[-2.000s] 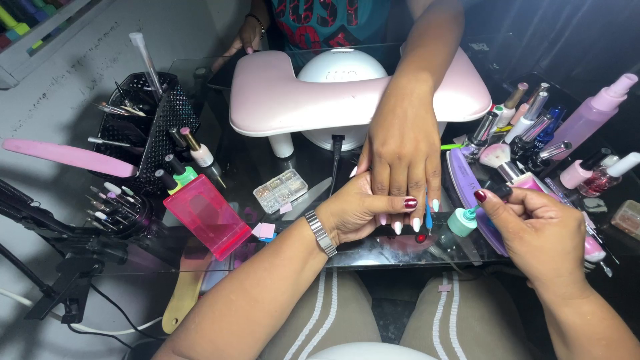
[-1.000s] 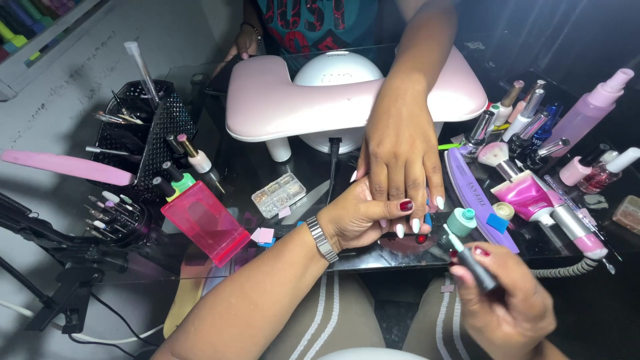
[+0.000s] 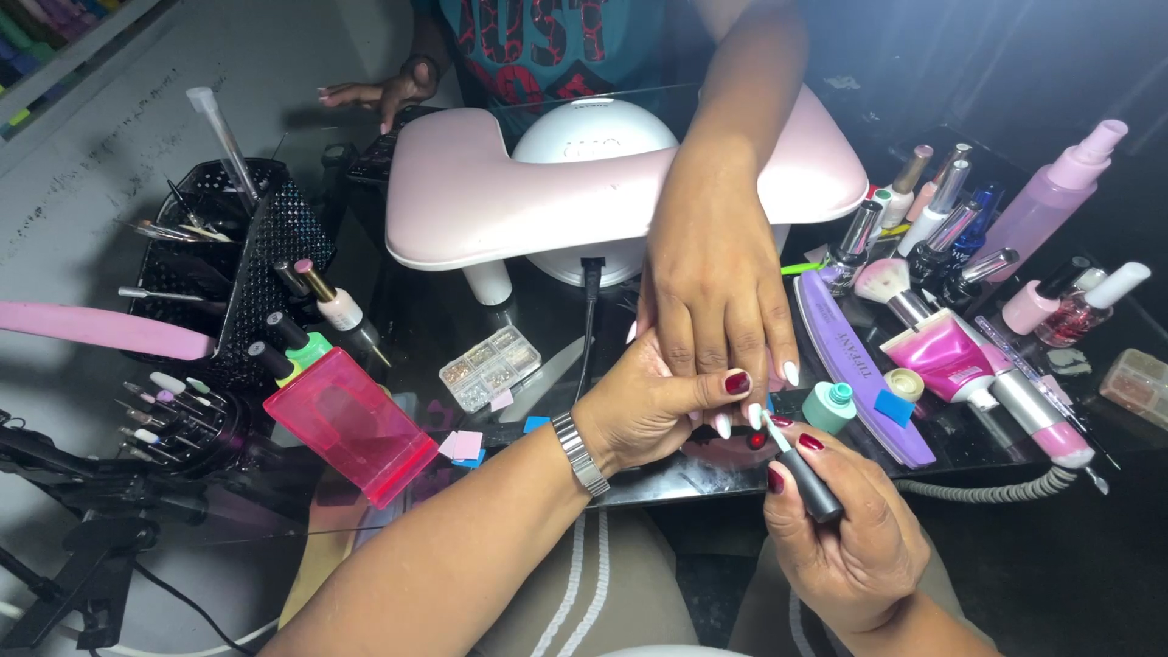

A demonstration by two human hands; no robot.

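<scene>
My left hand (image 3: 648,397), palm up with a metal watch at its wrist, holds the fingers of another person's hand (image 3: 716,255), my thumb lying across them. That hand comes over a pink padded armrest (image 3: 566,205) and has white-painted nails. Between thumb and fingers my right hand (image 3: 849,529) grips a nail polish brush (image 3: 803,474) by its black cap; the bristles meet a white nail at its tip or just beside it. An uncapped mint polish bottle (image 3: 829,407) stands right of the nails, near a purple nail file (image 3: 858,365).
A white nail lamp (image 3: 593,137) stands behind the armrest. Polish bottles, a pink spray bottle (image 3: 1049,201), a magenta tube (image 3: 944,356) and an electric nail drill (image 3: 1040,415) crowd the right. Leftward are a rhinestone box (image 3: 490,368), a clear pink box (image 3: 351,424) and a black organizer (image 3: 237,265).
My right hand has brought the brush from near the mint bottle to the other person's nails. My left hand keeps its hold. The other person's far hand now shows with fingers spread.
</scene>
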